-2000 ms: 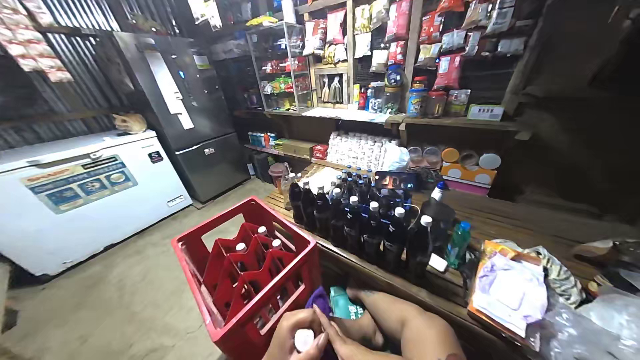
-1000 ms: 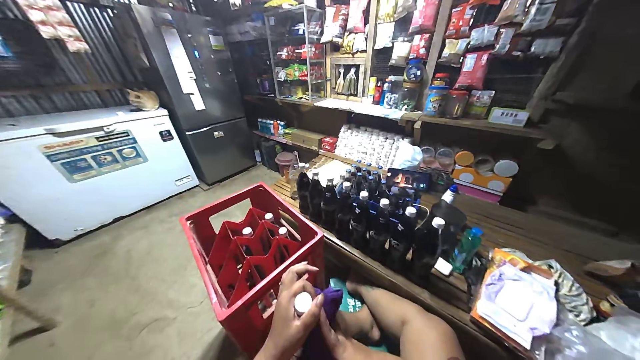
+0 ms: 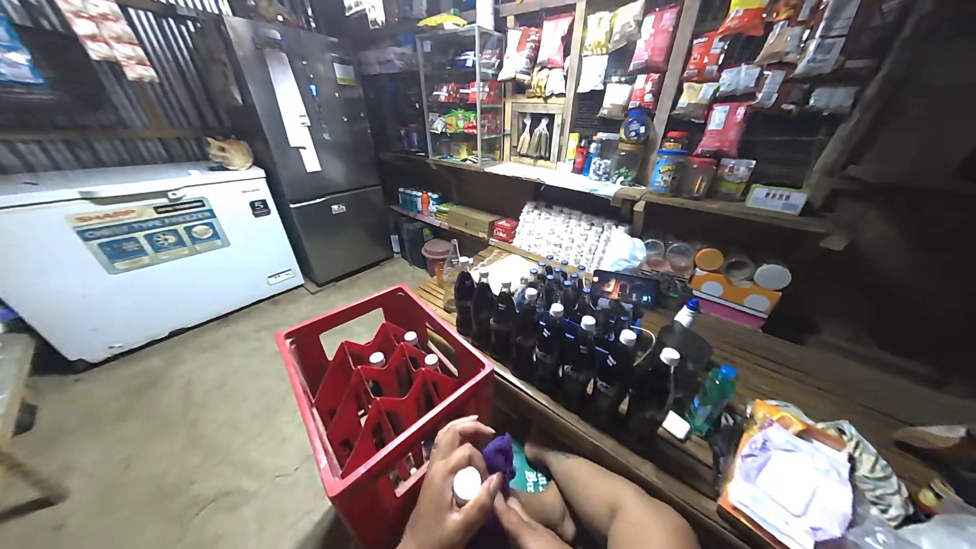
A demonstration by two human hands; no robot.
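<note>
My left hand (image 3: 450, 488) is closed around the neck of a bottle whose white cap (image 3: 467, 483) shows between thumb and fingers; the bottle's body is hidden below. A purple cloth (image 3: 499, 457) is bunched against the bottle's far side, with my right hand (image 3: 522, 522) on it, low in the view and partly cut off. Just left of my hands stands a red plastic bottle crate (image 3: 305, 412), holding several white-capped bottles (image 3: 377, 358) in its compartments. Dark-filled bottles with white caps (image 3: 587, 358) stand in a row on the wooden bench to the right.
The wooden bench (image 3: 762, 381) also holds a phone (image 3: 625, 287) with a lit screen, a green bottle (image 3: 711, 400), and papers with plastic bags (image 3: 793, 480). A white chest freezer (image 3: 152, 259) and a dark refrigerator (image 3: 335, 152) stand at the left. Concrete floor (image 3: 191, 419) lies between freezer and crate.
The fingers of my left hand are spread further up around the capped bottle than two seconds ago. The crate and the bottles in it look unchanged.
</note>
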